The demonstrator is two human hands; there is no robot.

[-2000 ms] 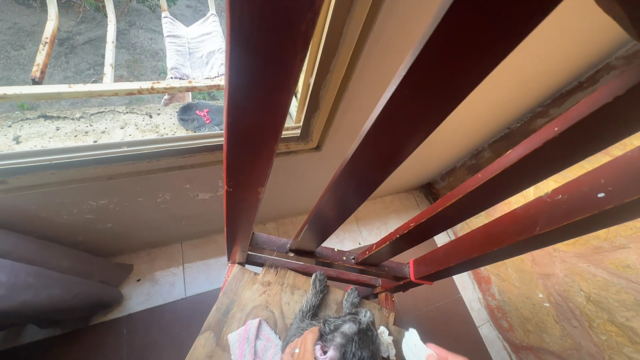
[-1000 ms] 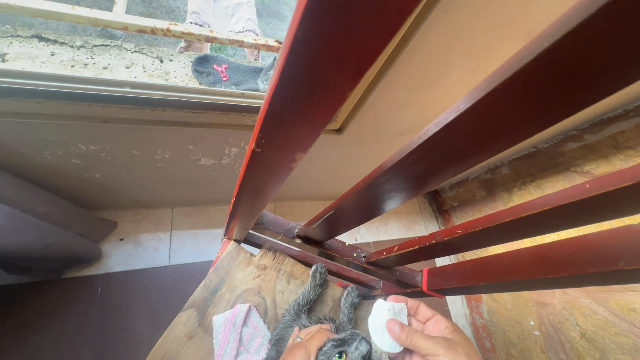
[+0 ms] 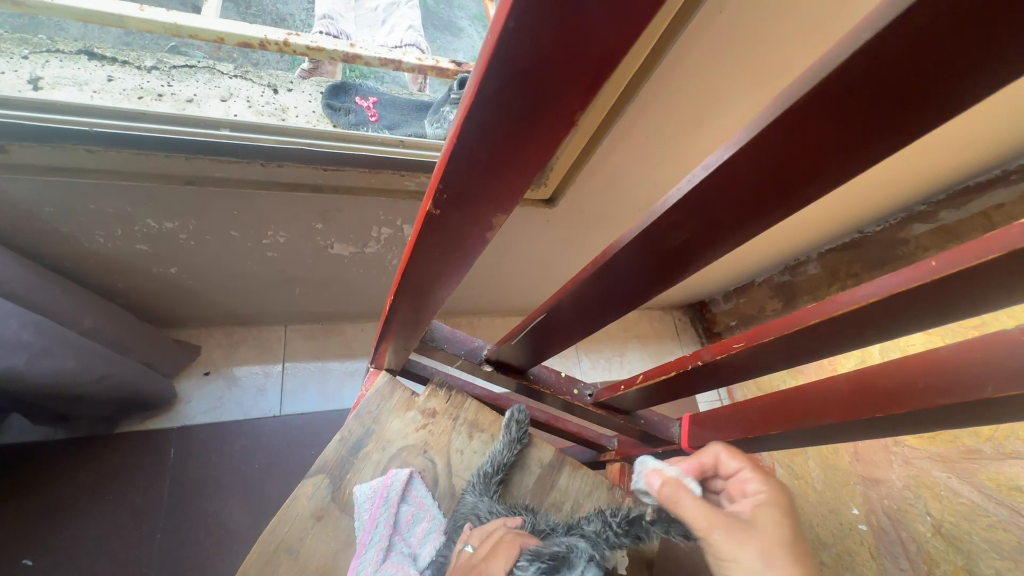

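A grey furry kitten (image 3: 552, 528) lies on a worn plywood board (image 3: 384, 432), its legs stretched out; its head is not visible at the bottom edge. My left hand (image 3: 492, 548), with a ring on one finger, rests on the kitten's body. Between thumb and fingers, my right hand (image 3: 740, 504) pinches a crumpled white cotton pad (image 3: 664, 480), close above the leg at the right. A pink and grey striped cloth (image 3: 398, 520) lies on the board, left of the kitten.
Dark red wooden slats (image 3: 520, 160) rise beyond the board. A window with a rusty bar (image 3: 240, 34) is at upper left, a dark sock (image 3: 380, 108) on its outer ledge. A person's lower legs (image 3: 372, 28) show outside. A grey curtain (image 3: 72, 344) hangs at left.
The white pad, flat and round one second ago, is now crumpled in my right hand. The kitten's head, seen then, is out of sight. My left hand remains on the kitten.
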